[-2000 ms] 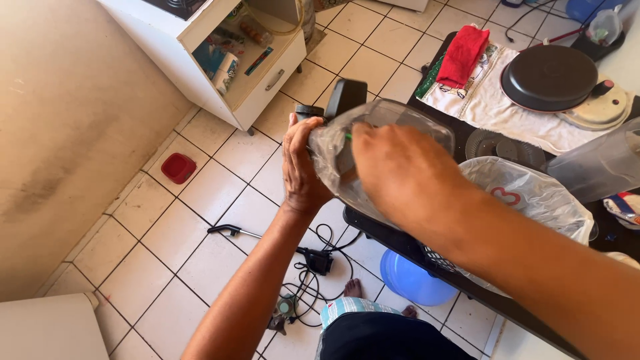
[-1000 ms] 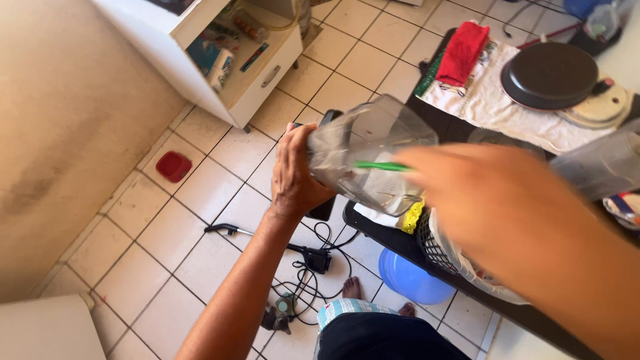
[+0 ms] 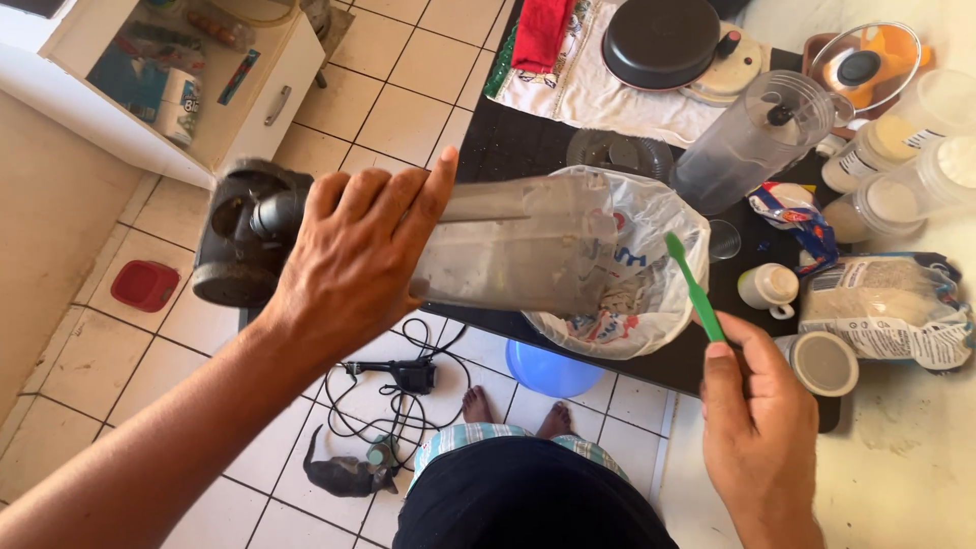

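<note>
My left hand (image 3: 358, 244) grips a clear plastic vacuum cleaner canister (image 3: 518, 244) near its black wheeled end (image 3: 248, 232). The canister lies tilted nearly level, and its far end is over a bin lined with a white plastic bag (image 3: 671, 320). Grey debris (image 3: 624, 296) shows inside the bag. On the right, my right hand (image 3: 755, 427) holds a green toothbrush (image 3: 695, 293) by its handle, with its head upward, near the bag's right rim and apart from the canister.
The black table (image 3: 511, 145) bears a black pan (image 3: 662, 42), a clear cylinder (image 3: 755, 141), a white cup (image 3: 768, 290), jars and packages. On the tiled floor are a grey cat (image 3: 347, 474), tangled cables, a vacuum head (image 3: 412, 375), a blue basin (image 3: 550, 368) and a red dish (image 3: 145, 286). An open drawer (image 3: 267, 107) stands upper left.
The toothbrush was at the canister one second ago; my right hand has drawn it away to the right. The canister's far end has swung over the bag-lined bin.
</note>
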